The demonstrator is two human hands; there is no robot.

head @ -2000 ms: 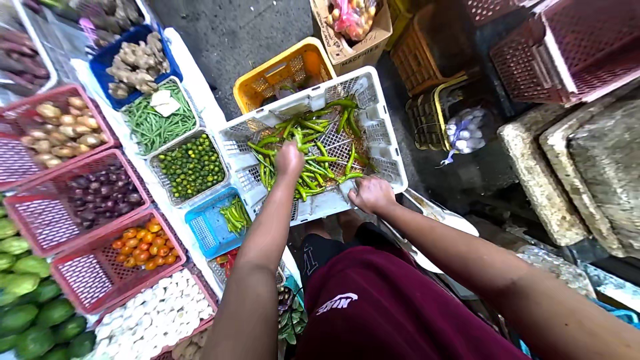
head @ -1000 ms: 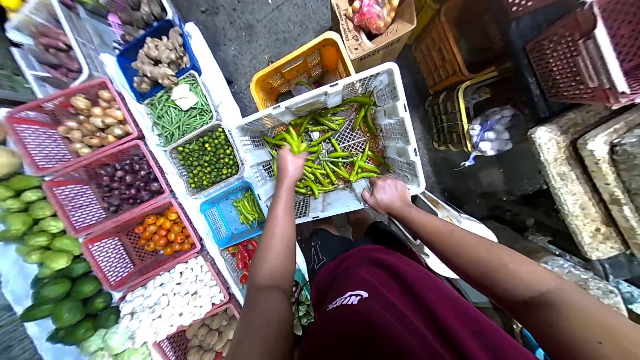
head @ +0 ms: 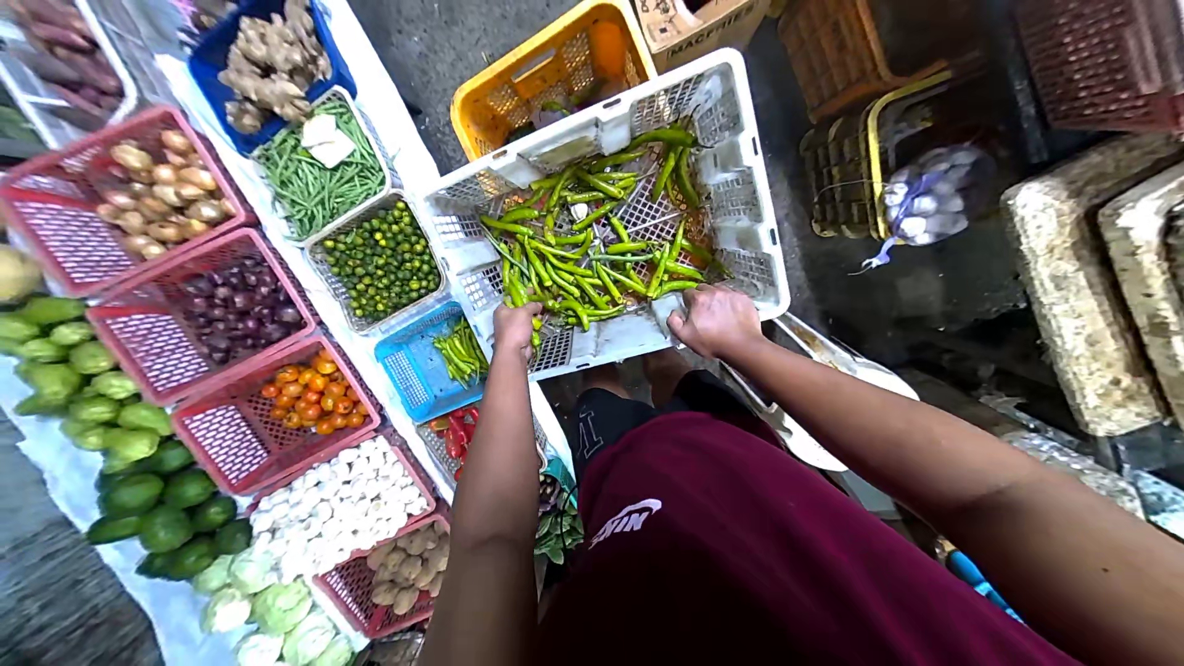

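A white plastic crate [head: 592, 347] with mesh walls, tilted in view, holds many long green chili peppers [head: 573, 268]. My left hand [head: 516, 326] is at the crate's near left corner, closed around a few green chilies whose ends show beside the fingers. My right hand [head: 717, 321] grips the crate's near rim toward its right corner. Left of the crate and close to my left forearm, a small blue plastic basket [head: 407, 375] holds a smaller heap of green chilies [head: 461, 353].
Left are a basket of calamansi [head: 381, 259], green beans [head: 319, 176], a blue basket [head: 208, 69] of ginger, red baskets [head: 106, 319] of onions and tomatoes, and garlic [head: 338, 504]. Behind the white crate stands a yellow crate [head: 546, 69]. Foam boxes [head: 1073, 305] lie right.
My left hand has moved from above the chilies in the middle of the crate to its near left corner, with chilies in it. The right hand stays on the rim.
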